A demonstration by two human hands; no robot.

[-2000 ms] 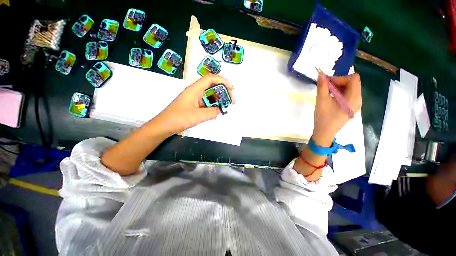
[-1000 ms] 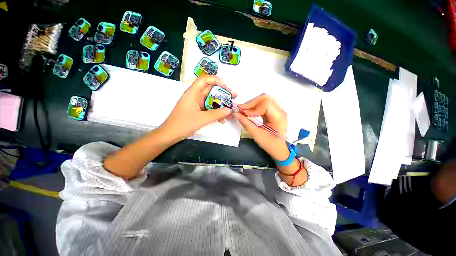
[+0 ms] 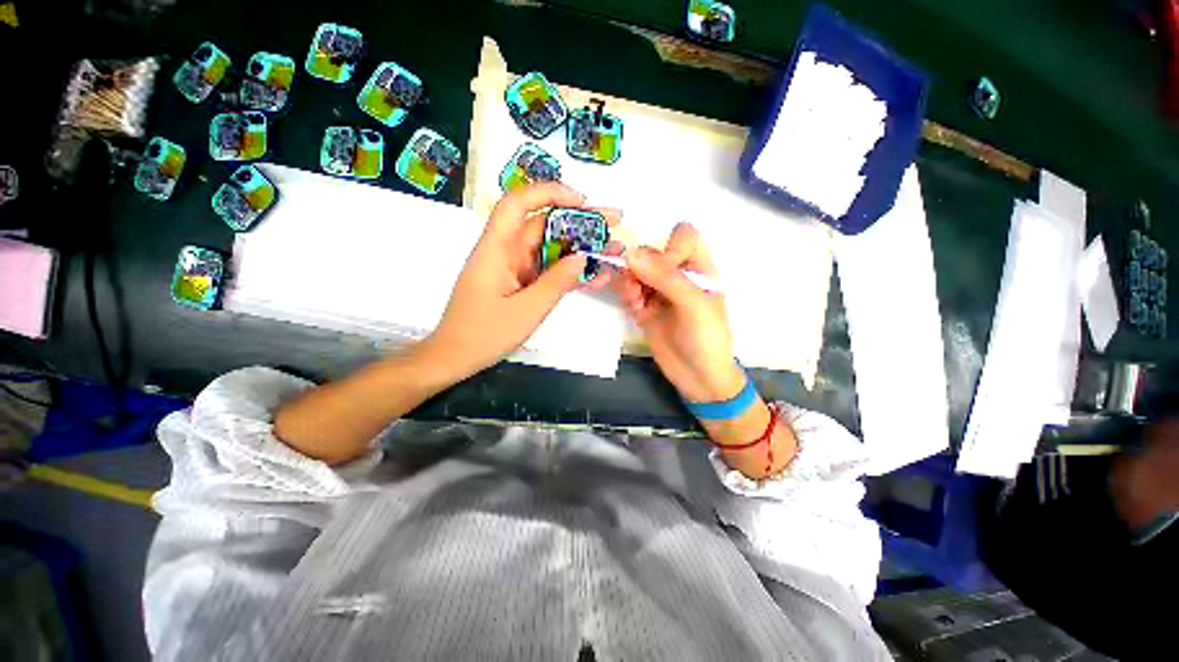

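Note:
My left hand (image 3: 507,278) holds an open electronic unit (image 3: 573,233) with a teal rim between thumb and fingers, above the white sheets (image 3: 724,246). My right hand (image 3: 685,310) grips a slim pale hand tool (image 3: 700,279). Its tip end reaches the lower right part of the unit, near my left thumb; whether it touches the unit and whether a white piece is at the tip cannot be told. A blue bin (image 3: 892,168) at the upper right holds a heap of small white pieces (image 3: 821,136).
Several open units (image 3: 350,151) lie at the upper left, and a few on the board edge (image 3: 486,117). Tan sticks (image 3: 104,101) and a pink-white block (image 3: 23,287) are far left. White strips (image 3: 1021,336) lie right of the bin. Another person's dark sleeve (image 3: 1067,543) is at lower right.
My right hand with the tool has moved from the bin leftward to the unit. Since the last earlier frame its fingers and wrist have turned. The held unit has tilted slightly.

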